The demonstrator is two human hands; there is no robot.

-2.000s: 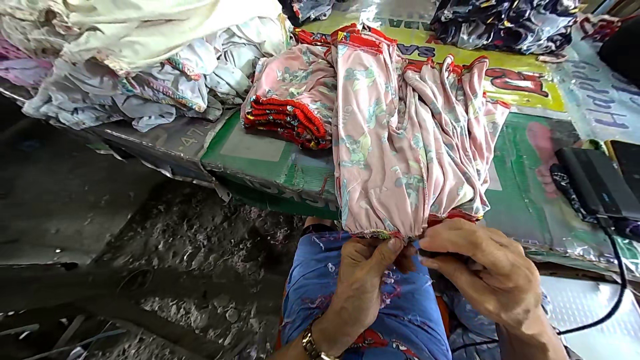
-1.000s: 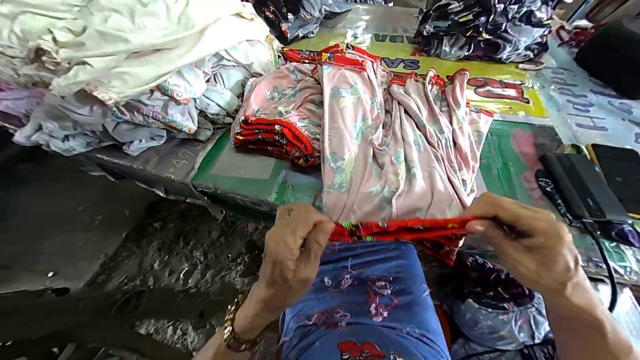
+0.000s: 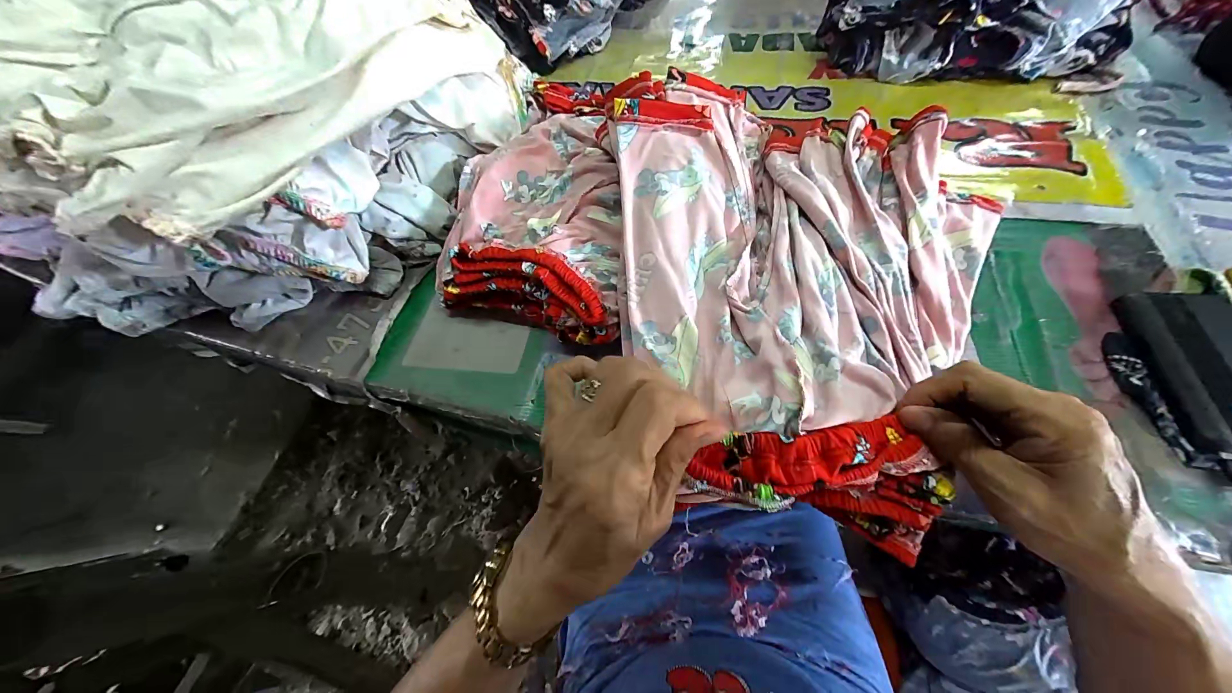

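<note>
Pink printed garments (image 3: 712, 260) with red trim lie spread over the table edge. At their near end, my left hand (image 3: 621, 462) pinches one end of a gathered red waistband (image 3: 804, 460), and my right hand (image 3: 1011, 452) pinches the other end. More red bands hang just below it, above my lap. Left of the spread garments sits a folded pink stack (image 3: 539, 221) with red bands at its near side. My left hand has a ring, and a gold-coloured bracelet (image 3: 496, 606) is on that wrist.
A heap of white and grey cloth (image 3: 250, 125) covers the table's left part. Dark printed cloth piles (image 3: 972, 38) lie at the back. A black device (image 3: 1179, 366) rests at the right. The table's green cover (image 3: 462, 337) ends above a dark, littered floor (image 3: 356, 500).
Two seconds ago my hands were close together at the garment's near edge; they moved apart, stretching the red band. Now the band is slacker and more gathered between them.
</note>
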